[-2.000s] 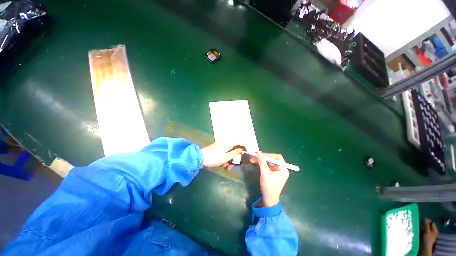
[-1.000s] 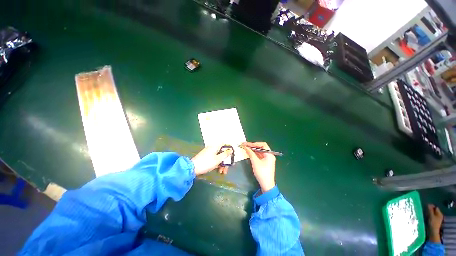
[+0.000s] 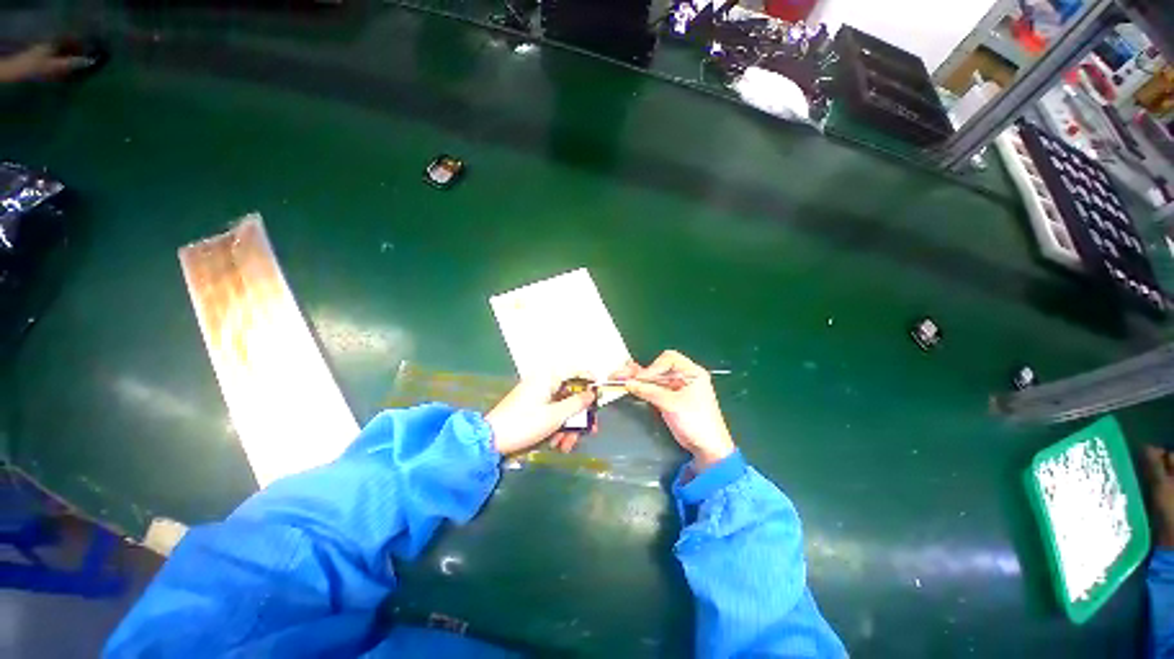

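Observation:
My left hand (image 3: 525,415) holds a small black module (image 3: 577,404) with a pale face, just over the lower edge of a white sheet (image 3: 561,322). My right hand (image 3: 682,402) pinches a thin tweezers-like tool (image 3: 682,376). Its tip reaches the module's upper part; whether it touches or carries a tiny piece is too small to tell. The sheet lies flat on the green surface (image 3: 773,515), its lower part partly behind my hands.
A long orange-and-white strip pack (image 3: 264,348) lies at left. Other modules lie at the back (image 3: 444,171) and right (image 3: 926,332). A green tray (image 3: 1088,518) is near a neighbour's hand at the right edge. Another person's hand (image 3: 45,61) shows top left.
The tool now lies flatter and its tip has moved onto the module. The view has shifted, and another person's hand has appeared at top left.

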